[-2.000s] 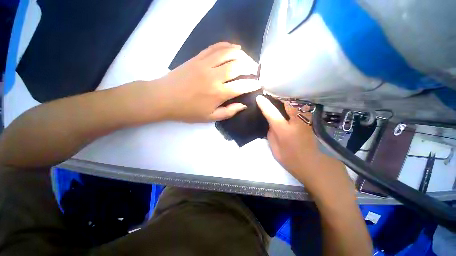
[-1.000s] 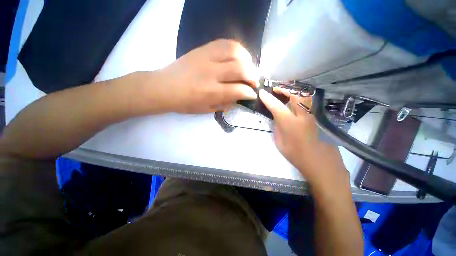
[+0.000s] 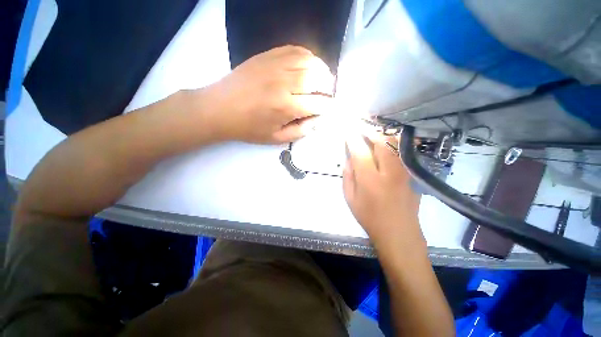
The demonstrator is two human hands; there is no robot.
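A black cloth panel (image 3: 283, 29) lies on the white machine table behind my left hand and runs beside the machine head. My left hand (image 3: 280, 99) rests palm down at its near edge, fingers bent toward the needle area. My right hand (image 3: 379, 174) is at the needle area from the right, fingertips lost in the lamp glare. The white sewing machine head (image 3: 422, 66) with a blue stripe stands over the fingertips. The glare hides the needle, the foot and whatever the fingers touch.
A larger black panel (image 3: 99, 52) lies at the table's left. A smartphone (image 3: 511, 204) and slim black snips (image 3: 563, 220) lie at the right, partly behind a black cable (image 3: 455, 201). Blue bins (image 3: 201, 253) stand below the grey table edge (image 3: 263, 238).
The small black piece seen under my fingers earlier no longer shows in front of them, and a dark curved slot and thin line in the tabletop are exposed. Lamp glare at the fingertips is stronger.
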